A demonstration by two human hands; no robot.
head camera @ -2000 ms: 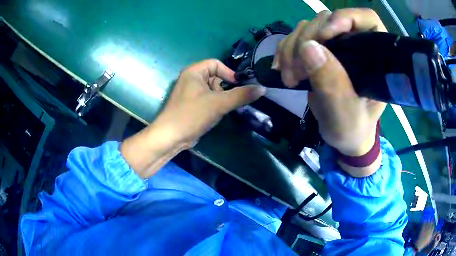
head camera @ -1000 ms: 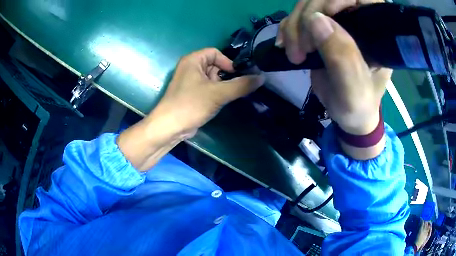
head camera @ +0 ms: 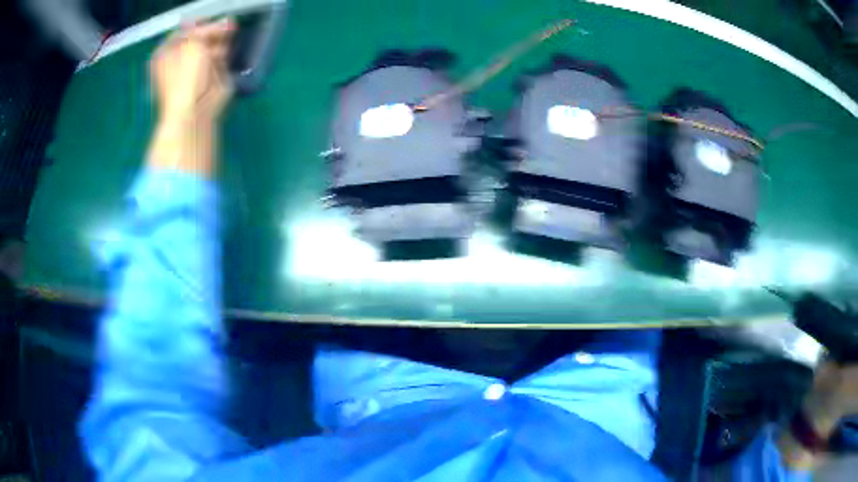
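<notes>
Three black fan housings with blowers in them, a left one [head camera: 405, 160], a middle one [head camera: 574, 155] and a right one [head camera: 710, 174], lie in a row on the green bench. Each has a bright label, and thin lead wires run from them. My left hand [head camera: 193, 71] is at the far left of the bench, fingers bent, beside a blurred grey and dark object [head camera: 252, 47]; I cannot tell if it holds anything. My right hand [head camera: 837, 395] is blurred and cut off at the lower right edge, below a black object [head camera: 828, 320]; its grip is unclear.
The bench's pale near edge [head camera: 452, 325] runs across in front of my smock. A white line [head camera: 696, 28] curves along the far side. A pale blurred item [head camera: 786, 337] lies at the near right edge. A dark green crate frame [head camera: 701, 414] stands below it.
The view has swung to show three units in a row. My left hand has left the work and reached to the far left. My right hand has moved from the work to the lower right.
</notes>
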